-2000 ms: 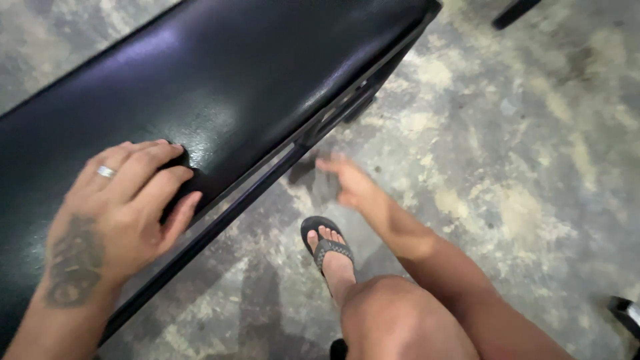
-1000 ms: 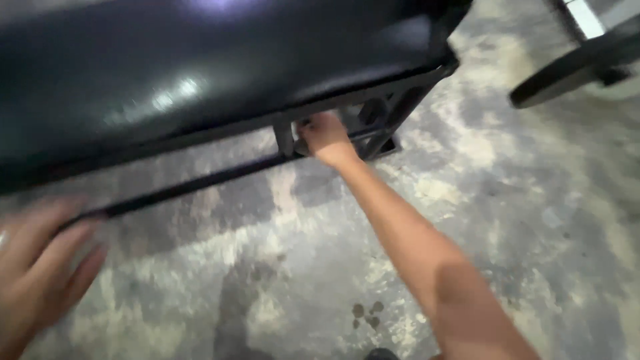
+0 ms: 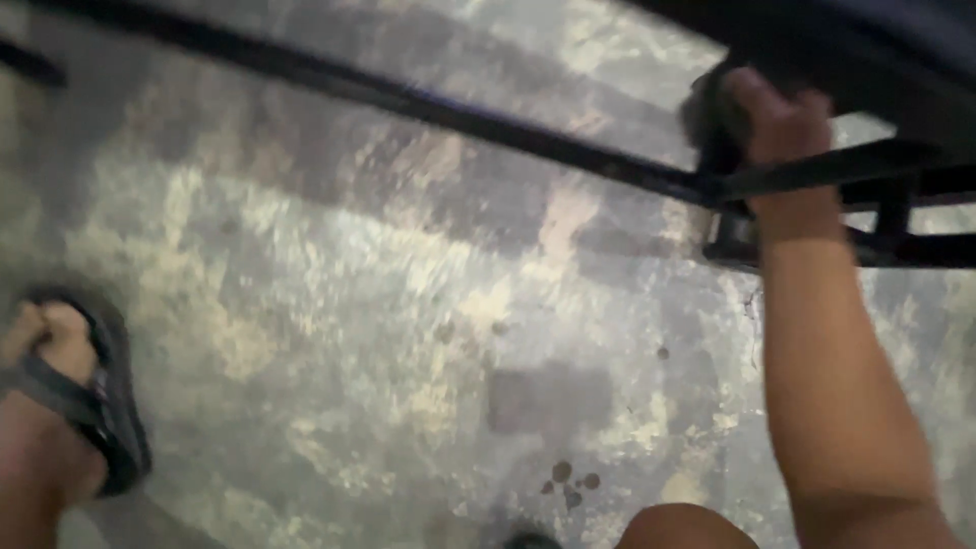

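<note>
My right hand [image 3: 785, 122] reaches in under the black padded bench [image 3: 854, 53] at the upper right, behind a slanted black bar of its frame. Its fingers are at a dark, blurred object [image 3: 713, 114]; whether they grip it I cannot tell. A long black metal rail [image 3: 427, 107] of the bench runs from the upper left to the frame beside my wrist. My left hand is out of view.
A foot in a dark sandal [image 3: 122, 396] stands on the mottled concrete floor [image 3: 366, 320] at the left. A knee [image 3: 682, 530] shows at the bottom edge. Several dark spots [image 3: 568, 476] mark the floor.
My left hand, over the bench two seconds ago, has left the view. My right hand has gone from beside the bench to inside its frame. The view has shifted a lot, down and closer.
</note>
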